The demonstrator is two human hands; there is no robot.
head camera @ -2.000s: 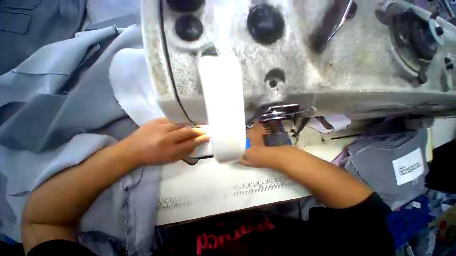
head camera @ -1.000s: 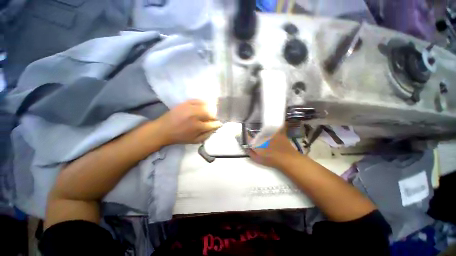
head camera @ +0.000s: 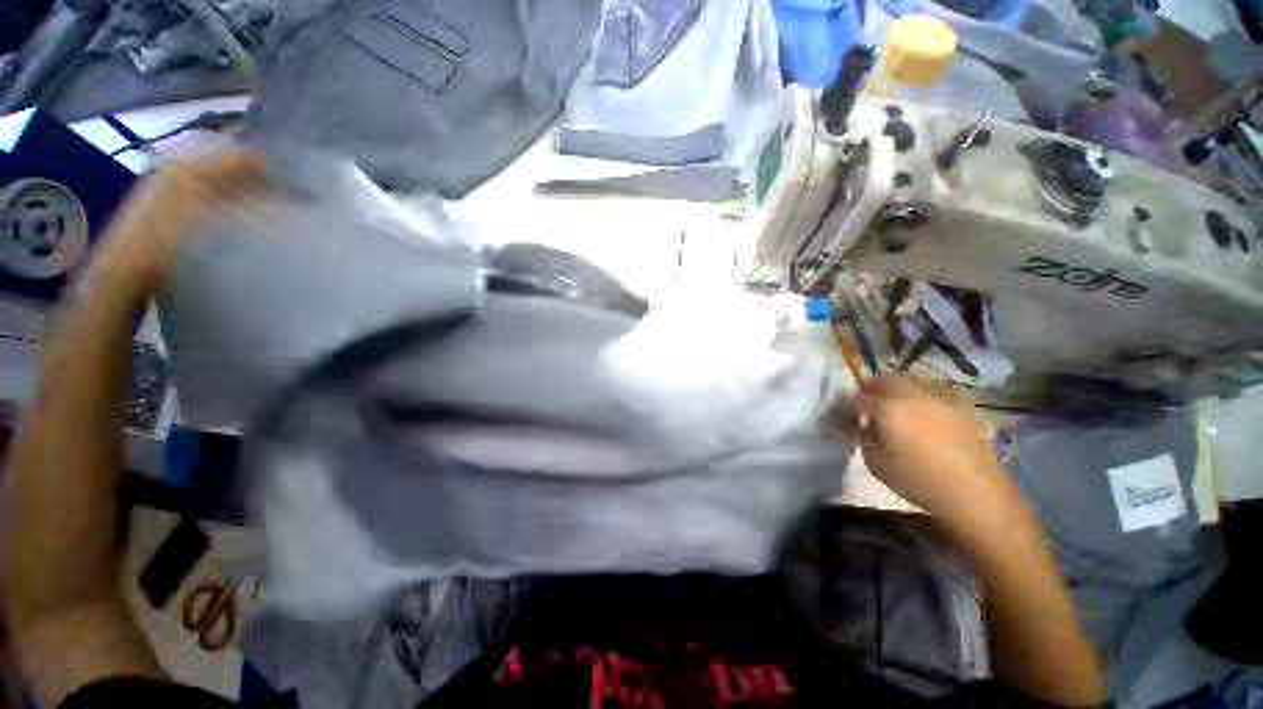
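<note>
A large grey garment body (head camera: 554, 429), blurred by motion, is spread between my two hands over the table's front and my lap. My left hand (head camera: 208, 187), raised at the far left and blurred, grips its upper left part. My right hand (head camera: 925, 432) is at its right edge, fingertips pinching the cloth. Orange-handled snips (head camera: 848, 344) lie right at those fingertips; I cannot tell if they are held. The off-white sewing machine (head camera: 970, 222) stands behind, with the blue piece (head camera: 817, 309) under its needle area.
A pocketed panel (head camera: 416, 83) lies at the back. Cut pieces with a white label (head camera: 1147, 493) are at the right. Scrap strips (head camera: 949, 333) lie by the needle. Red-handled scissors (head camera: 211, 609) are at lower left. A yellow-topped thread cone (head camera: 917, 53) stands behind the machine.
Both hands have left the needle area. My left hand has swung far left and up with the garment, spreading it across the front; my right has moved right. The view has shifted back from the machine.
</note>
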